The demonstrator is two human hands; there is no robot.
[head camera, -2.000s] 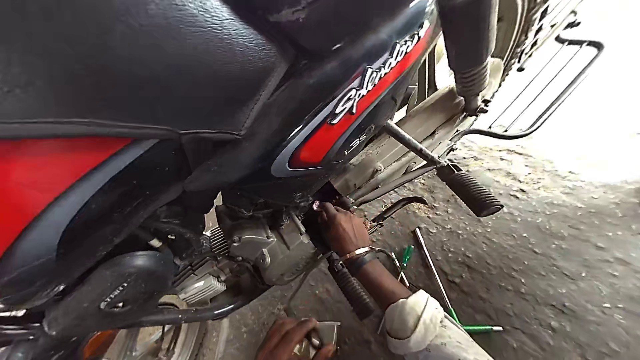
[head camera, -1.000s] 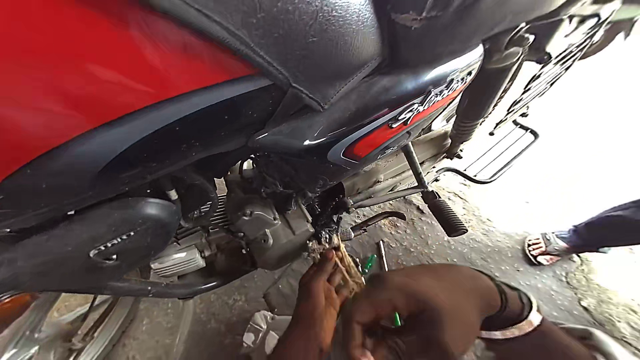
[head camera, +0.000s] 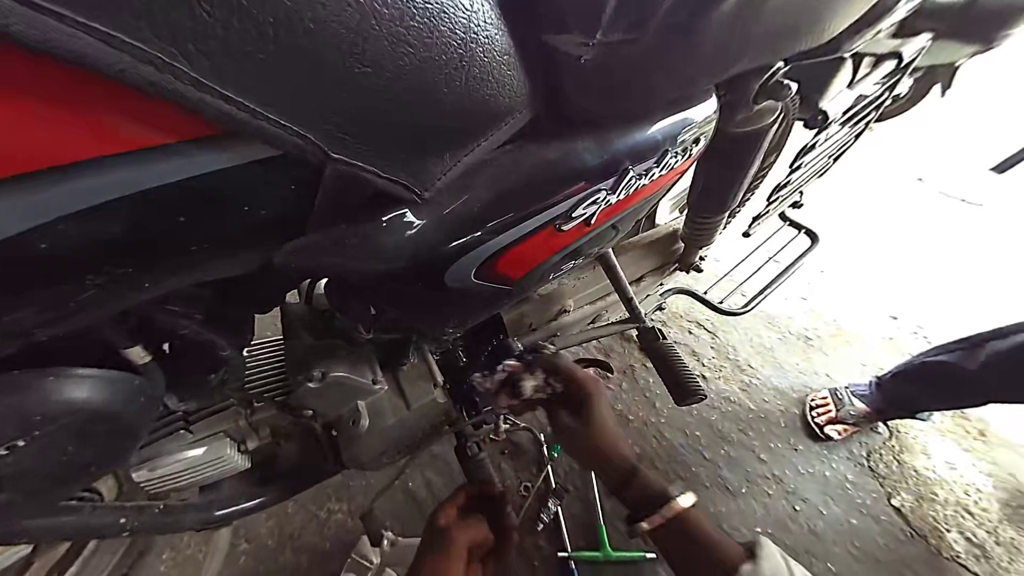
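Observation:
My right hand (head camera: 572, 400) holds a crumpled, dirty cloth (head camera: 520, 382) against the dark, greasy area behind the motorcycle's engine (head camera: 376, 408). Lower down, my left hand (head camera: 464, 524) is closed around the black rubber front footrest (head camera: 478, 464). The engine's finned cylinder lies to the left of both hands. Above them is the black side panel (head camera: 552, 240) with a red stripe and a model badge. Part of the greasy area is hidden by the cloth and my right fingers.
A green-handled T-shaped tool (head camera: 606, 552) and other rods lie on the rough ground below my right forearm. The rear footrest (head camera: 672, 368) sticks out at right, near a metal side step (head camera: 752, 308). Another person's sandalled foot (head camera: 832, 412) stands at far right.
Both hands were together below the engine one second ago. Now my right hand is up at the greasy area with the cloth, and my left hand is on the front footrest.

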